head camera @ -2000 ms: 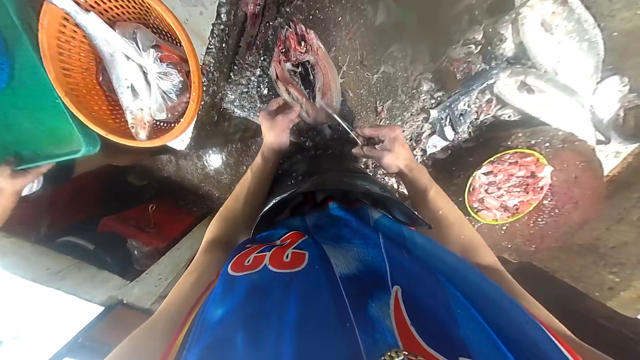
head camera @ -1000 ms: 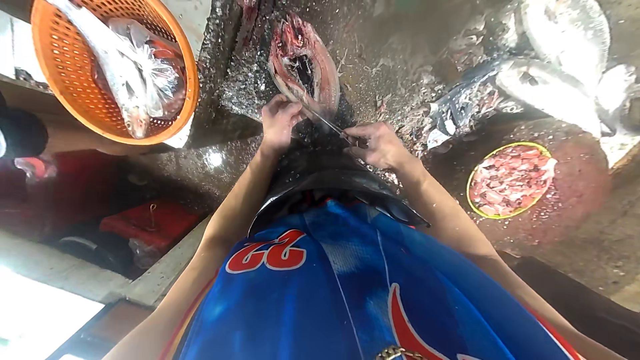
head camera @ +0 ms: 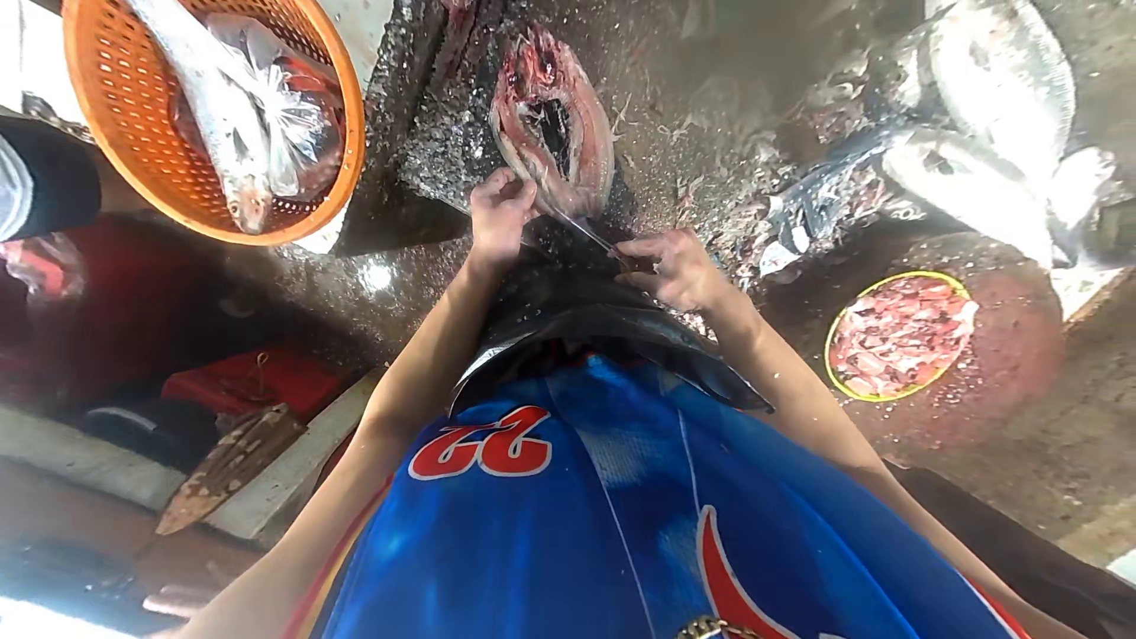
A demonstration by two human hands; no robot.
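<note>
A gutted, split fish (head camera: 593, 146) lies on the wet work surface in front of me, its opened red end pointing away. My left hand (head camera: 502, 213) has its fingers bent at the near left edge of this fish, touching or pinching it. In my right hand (head camera: 676, 271) is a thin metal tool (head camera: 586, 232), probably a knife, whose far end reaches the near end of the fish. The handle is mostly hidden by my fingers. A dark apron (head camera: 612, 328) hangs just below both hands.
An orange plastic basket (head camera: 353, 133) at upper left holds a whole fish and a plastic bag. Yellow-rimmed container (head camera: 830, 342) of chopped pink pieces stands at right. Silvery fish (head camera: 972, 182) and scraps lie at upper right. A red container (head camera: 257, 382) is at lower left.
The green container at the left edge, seen two seconds ago, is gone from view. Dark fabric and part of an arm now show left of the basket. Both my hands remain at the fish's near end.
</note>
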